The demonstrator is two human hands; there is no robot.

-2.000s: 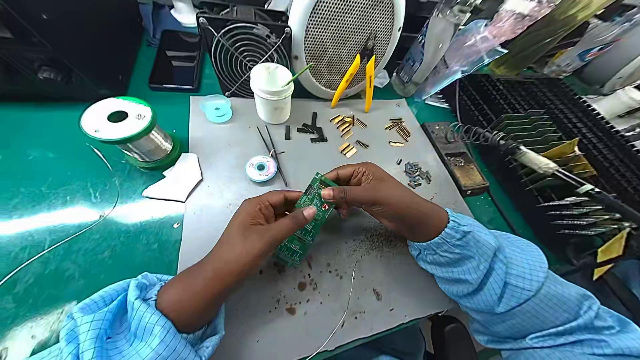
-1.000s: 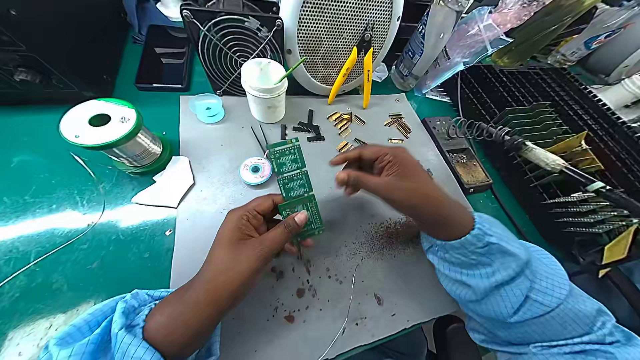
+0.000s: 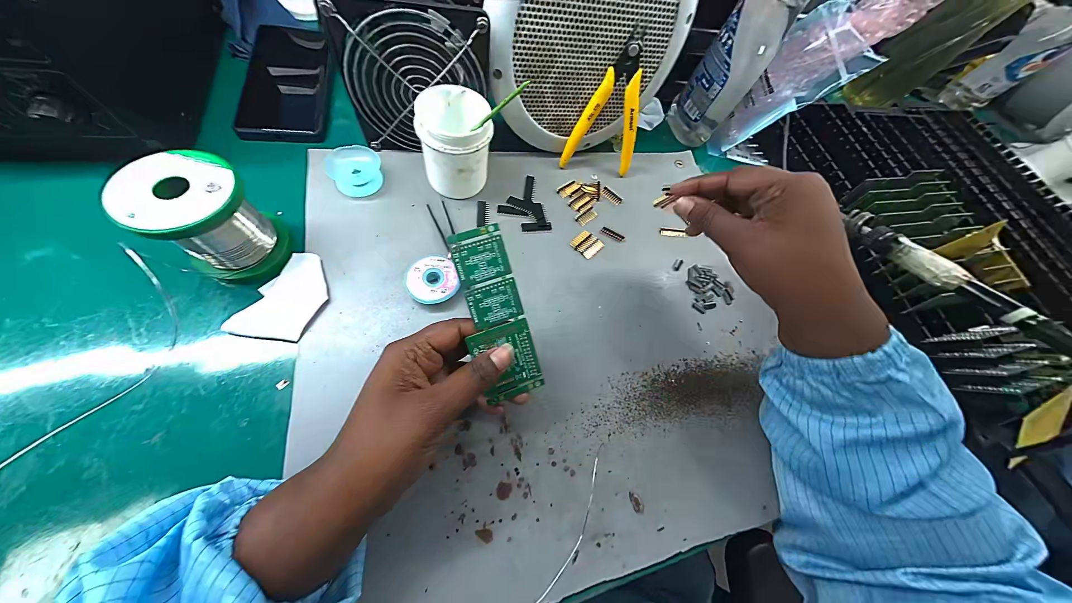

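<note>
My left hand [image 3: 427, 377] grips the lower part of a green printed circuit board panel [image 3: 492, 300], tilted slightly over the grey mat [image 3: 653, 502]. My right hand [image 3: 754, 226] is at the mat's upper right, thumb and forefinger together at a gold pin header [image 3: 664, 201]; whether it is lifted is unclear. Another pin header [image 3: 672, 232] lies just below those fingertips. More gold pin headers [image 3: 586, 197] lie left of this hand, with black header strips [image 3: 528, 208] beside them. Small dark components [image 3: 708, 286] are piled below my right hand.
A solder spool [image 3: 201, 218], a small wick reel [image 3: 433, 280] and a white pot [image 3: 453, 146] stand left and centre. Yellow-handled cutters [image 3: 615, 100] lean on a round grille [image 3: 544, 67]. At the right are a soldering iron [image 3: 930, 260] and a black rack [image 3: 971, 159] holding boards.
My right hand has left the board panel and moved up and right to the gold pin headers. My left hand still holds the panel.
</note>
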